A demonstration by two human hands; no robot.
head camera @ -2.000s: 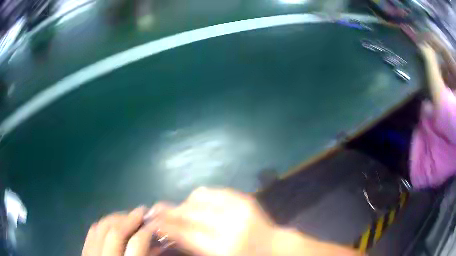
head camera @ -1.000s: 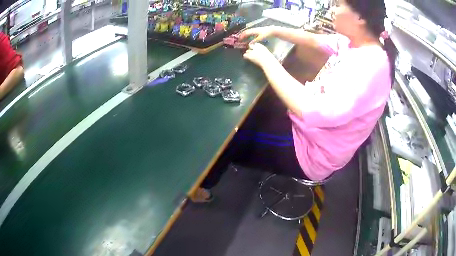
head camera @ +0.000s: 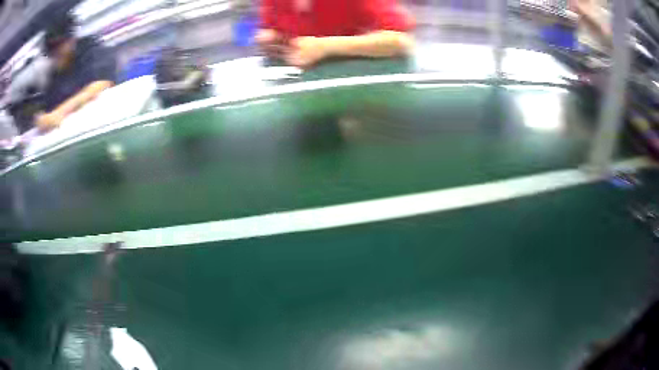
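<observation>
Neither of my hands is in the picture. The dark green bench surface [head camera: 289,289] lies in front of me, blurred by motion. A pale dividing strip [head camera: 325,215] runs across it from left to right. A white scrap [head camera: 131,350] lies at the lower left, beside a shiny, wrinkled clear strip [head camera: 74,345]. A few blurred silvery pieces [head camera: 644,214] show at the far right edge.
A metal post [head camera: 613,94] stands at the right, with a blue item [head camera: 620,181] at its foot. Across the bench are a person in red [head camera: 336,20] and a person in dark clothes [head camera: 76,76] at the left.
The view has swung left from the neighbouring worker in pink, who is now out of view. The silvery pieces and post have shifted to the right edge. My hands, seen two seconds ago, are gone.
</observation>
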